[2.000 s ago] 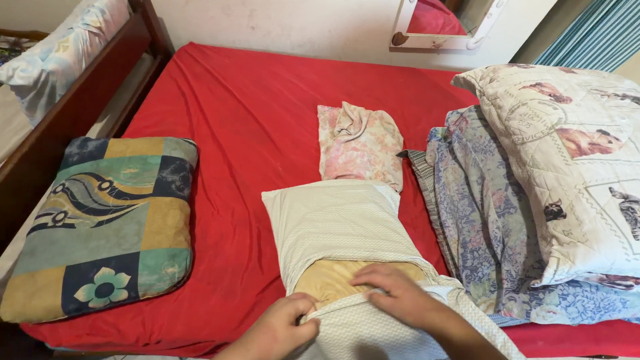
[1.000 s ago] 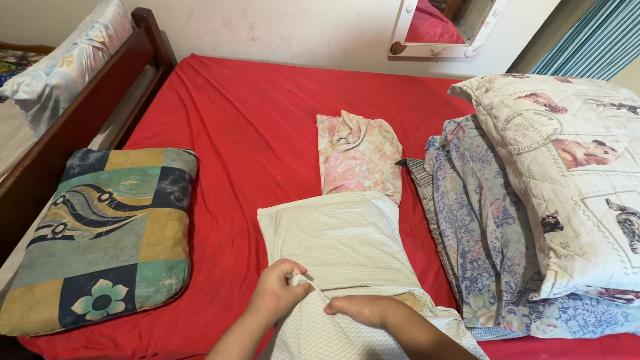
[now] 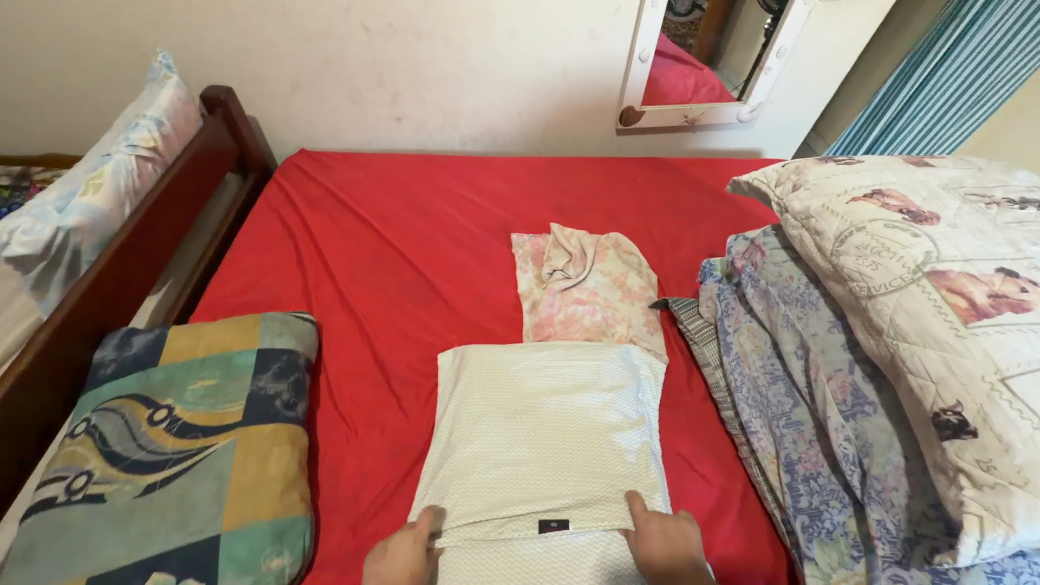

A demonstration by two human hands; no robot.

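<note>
A white, finely patterned fabric cover (image 3: 548, 431) lies flat on the red bed sheet (image 3: 390, 268), with a small dark label on its fold near the bottom of the view. My left hand (image 3: 404, 548) pinches the left end of that fold, thumb on top. At its right end, my right hand (image 3: 668, 540) grips the same cloth with the thumb raised. Both hands are cut off by the lower edge. Just beyond the cover lies a crumpled pink and cream floral cloth (image 3: 589, 284), touching its far edge.
On the left rests a patterned cushion (image 3: 187, 439) beside the dark wooden bed rail (image 3: 122, 268). On the right, a quilted pillow (image 3: 918, 325) tops folded blue floral fabric (image 3: 821, 406). A white-framed mirror (image 3: 686, 118) hangs on the wall beyond the bed.
The yellowish inner piece seen in the cover's opening earlier is now covered. My hands have moved apart to the two sides of the fold. The view has tilted up.
</note>
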